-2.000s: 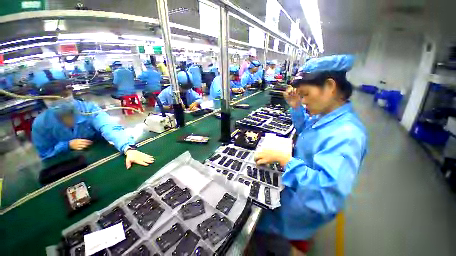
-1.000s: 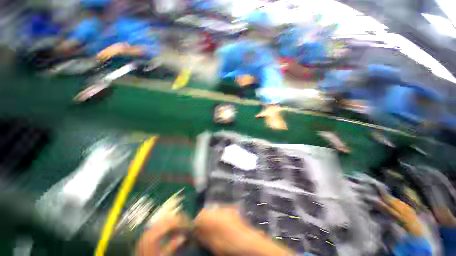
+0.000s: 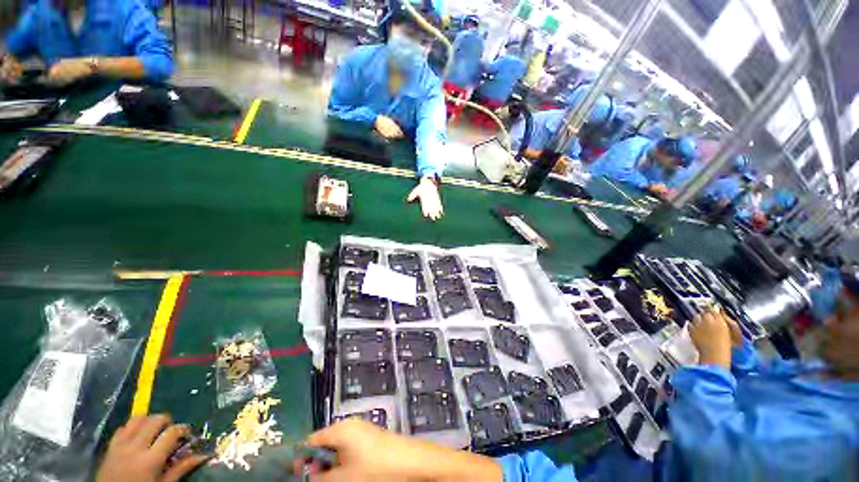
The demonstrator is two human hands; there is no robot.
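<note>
My left hand [image 3: 141,454] is at the bottom edge, cut off below, with its thumb and fingers around a small dark part, type unclear. My right hand [image 3: 363,452] reaches in from the right and pinches a small dark object at its fingertips, too blurred to name. Between the hands lies a loose pile of small pale parts [image 3: 247,435] on the green mat. Just behind it lies a small clear zip bag [image 3: 243,369] with brownish small parts inside. To the right, a whitish blister tray [image 3: 532,292] holds many black phone housings [image 3: 365,377], with a white paper slip [image 3: 388,282] on top.
A large crumpled clear bag [image 3: 99,377] with a white label lies left of the yellow tape. A phone assembly [image 3: 332,198] sits on the green belt behind the tray. Opposite, a person's hand [image 3: 427,199] rests on the belt. At right, another person reaches over neighbouring trays.
The view has swung left and down from the neighbouring person to the bench. My hands, absent two seconds ago, were close together one second ago and are now apart on either side of the pale pile.
</note>
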